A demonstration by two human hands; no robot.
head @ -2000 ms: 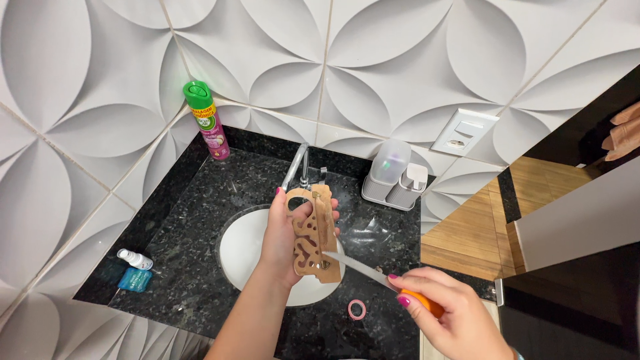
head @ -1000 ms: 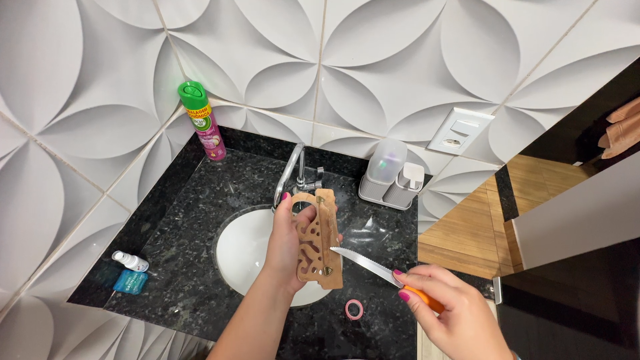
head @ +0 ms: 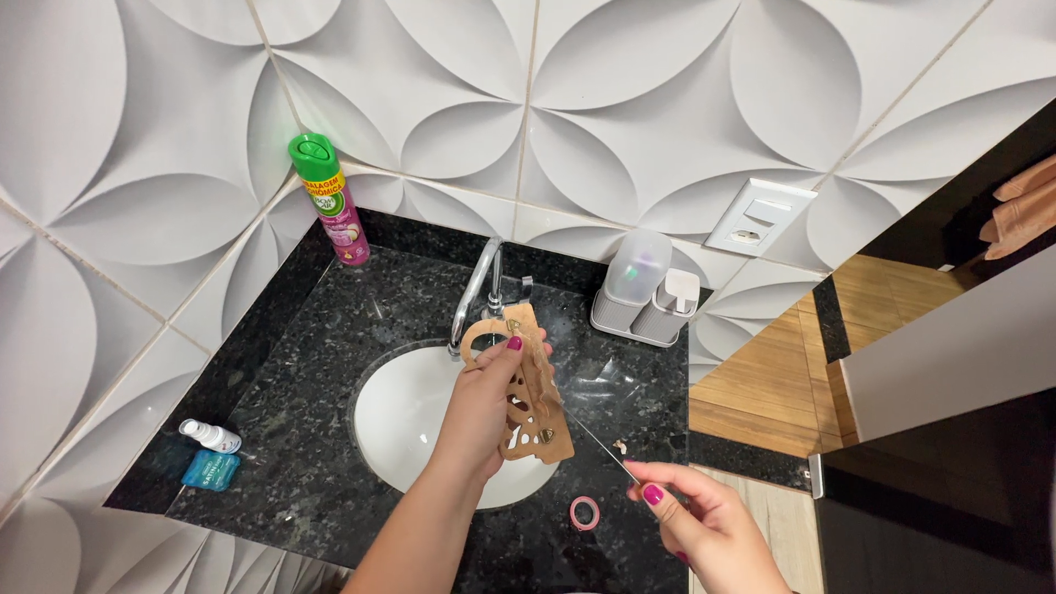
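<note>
My left hand (head: pixel 487 396) holds a flat tan board with cut-out shapes, a ring-shaped end and small brass-coloured metal fittings (head: pixel 549 392) above the right side of the white sink basin (head: pixel 404 412). In my right hand (head: pixel 701 511), at the lower right, is a knife, its thin blade (head: pixel 606 448) seen nearly edge-on and pointing up-left toward the board's right edge. Whether the tip touches the board is unclear. My fingers hide the knife's handle. A small pale scrap (head: pixel 619 447) shows just beside the blade.
On the black stone counter (head: pixel 289 363) are a pink ring (head: pixel 584 513), an air freshener can (head: pixel 332 202), a white bottle (head: pixel 210 436), a blue packet (head: pixel 211 470) and a soap dispenser set (head: pixel 643 293). A chrome faucet (head: pixel 476 289) rises behind the basin. A wall outlet (head: pixel 761 217) is at right.
The knife has turned in my right hand, so its blade now shows as a thin line and its orange handle is hidden. A pale scrap now shows near the blade.
</note>
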